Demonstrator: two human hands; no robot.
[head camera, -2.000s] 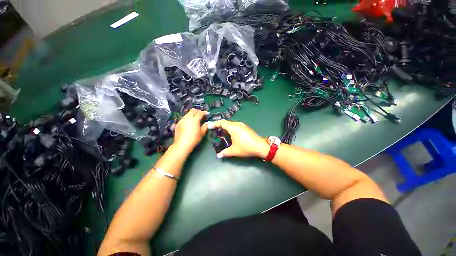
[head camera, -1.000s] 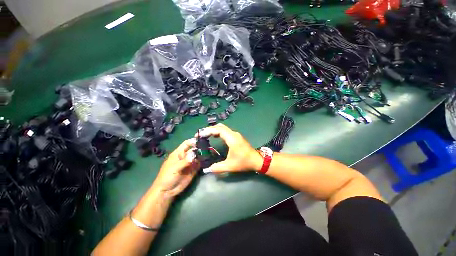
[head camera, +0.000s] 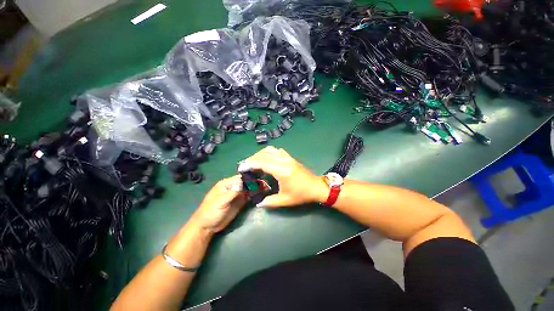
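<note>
A small black housing shell (head camera: 254, 188) with a bit of green circuit board and thin red wires at it is held between my two hands, above the green table. My left hand (head camera: 222, 203) grips its left side with the fingertips. My right hand (head camera: 282, 179) curves around its right side, thumb below and index finger above, with white coverings on the fingertips. The fingers hide part of the shell. A folded black cable bundle (head camera: 347, 157) lies just behind my right wrist.
Curved loose cover pieces (head camera: 261, 135) lie in front of clear plastic bags (head camera: 212, 58). Black units and cables (head camera: 54, 206) are heaped left. Cables with green circuit boards (head camera: 434, 115) are piled right. A blue stool (head camera: 516, 188) stands beyond the table's right edge.
My left hand has come back from the loose parts toward me and now holds the housing shell with my right hand. The view has shifted slightly.
</note>
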